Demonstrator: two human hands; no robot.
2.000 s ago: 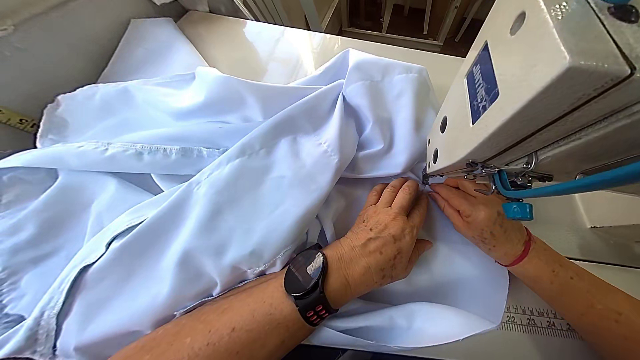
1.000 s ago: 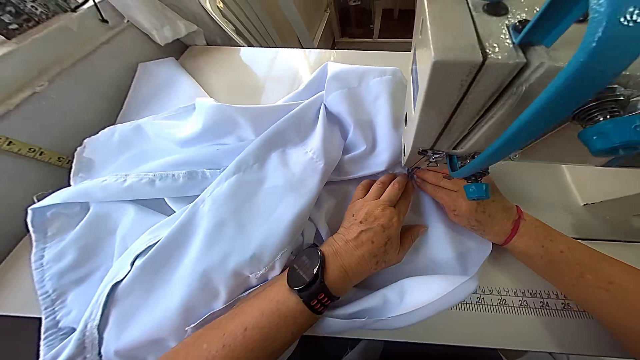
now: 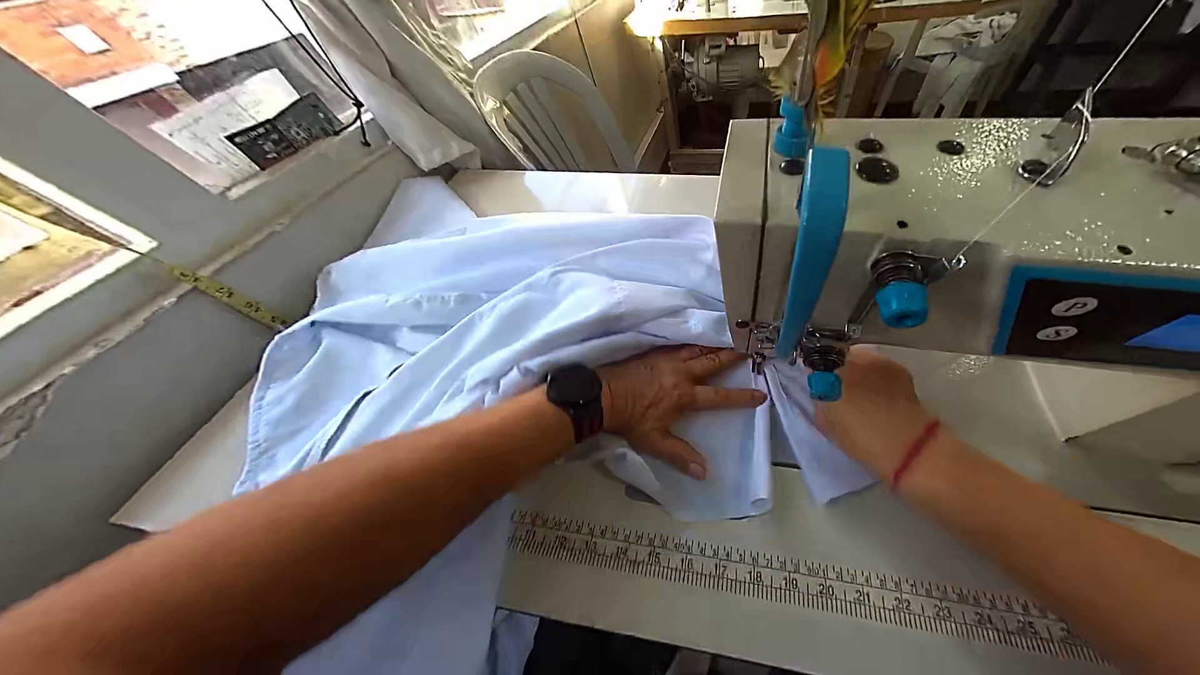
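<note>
Light blue fabric (image 3: 525,309) lies bunched across the table and runs under the presser foot (image 3: 758,362) of an industrial sewing machine (image 3: 937,216). My left hand (image 3: 680,398), with a dark watch at the wrist, rests flat on the cloth just left of the foot, fingers spread. To the right of the foot is my right hand (image 3: 867,408), with a red cord at the wrist; its fingers are partly hidden behind the blue tension knob, at the edge of a narrow fabric flap (image 3: 825,459). Whether they grip that flap cannot be told.
A ruler strip (image 3: 750,577) runs along the table's front edge. At the left, a yellow measuring tape (image 3: 225,298) hangs from the window sill towards the cloth. A white plastic chair (image 3: 553,103) stands behind the table. Thread (image 3: 1050,164) runs over the machine head.
My left hand has gone from bent, close fingers to a flat spread. The cloth in front of the foot now shows a fold and a separate flap. The view has swung considerably.
</note>
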